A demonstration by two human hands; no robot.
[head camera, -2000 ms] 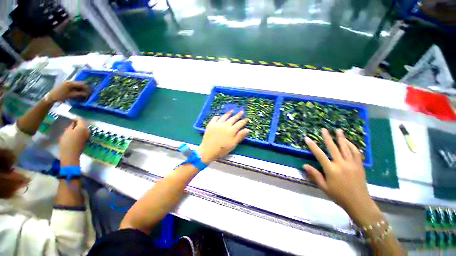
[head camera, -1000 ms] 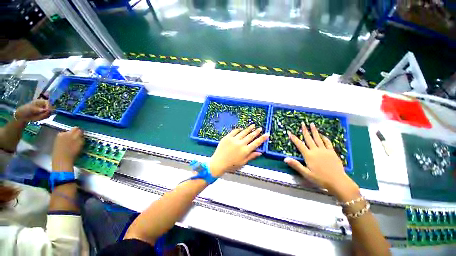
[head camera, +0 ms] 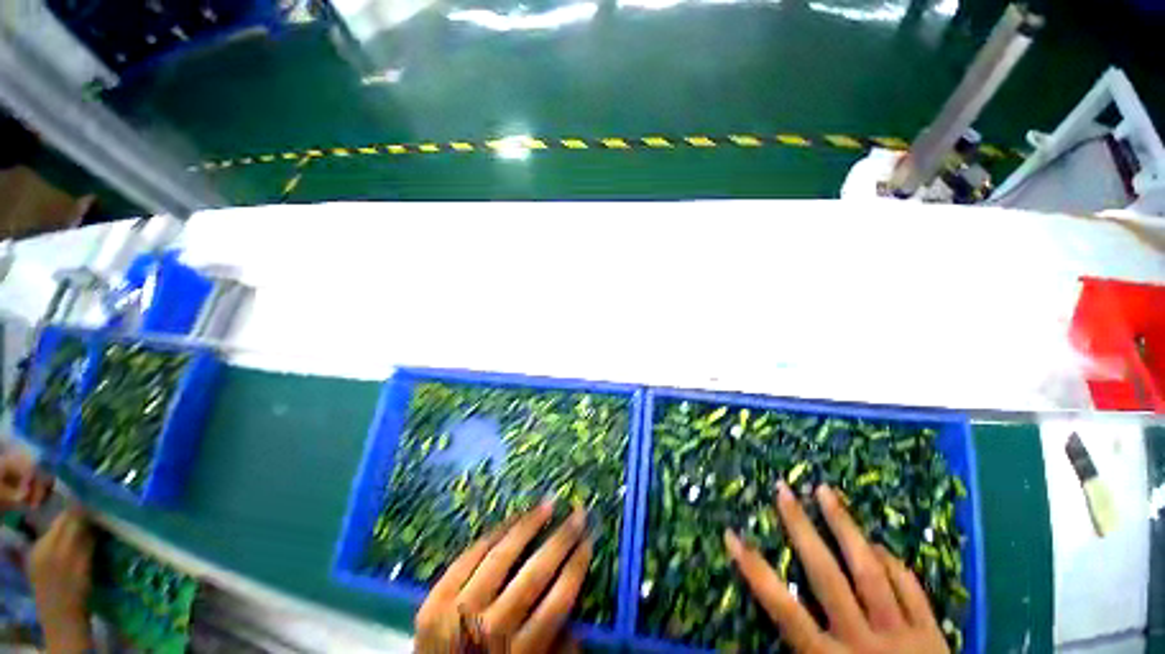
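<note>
A blue two-compartment component bin [head camera: 635, 511] lies in front of me, heaped with dark and yellow-green capacitors [head camera: 754, 447]. A bare patch of blue floor shows in its left compartment. My left hand [head camera: 511, 590] rests with spread fingers on the capacitors in the left compartment, near its front edge. My right hand [head camera: 850, 581] lies spread on the capacitors in the right compartment. Both hands are cut off by the lower edge. Whether a part is between any fingers cannot be told.
A second blue bin [head camera: 183, 428] sits at the left on the green mat [head camera: 288, 441]. Another person's hands [head camera: 61, 569] are beside a circuit board [head camera: 147, 600]. A red item [head camera: 1118, 339] and a thin pale and dark item [head camera: 1090, 486] lie at the right.
The view has moved closer to the bins, and the conveyor before me has left the picture. Both hands stay at the bin, now lower in view with fingers on the capacitors.
</note>
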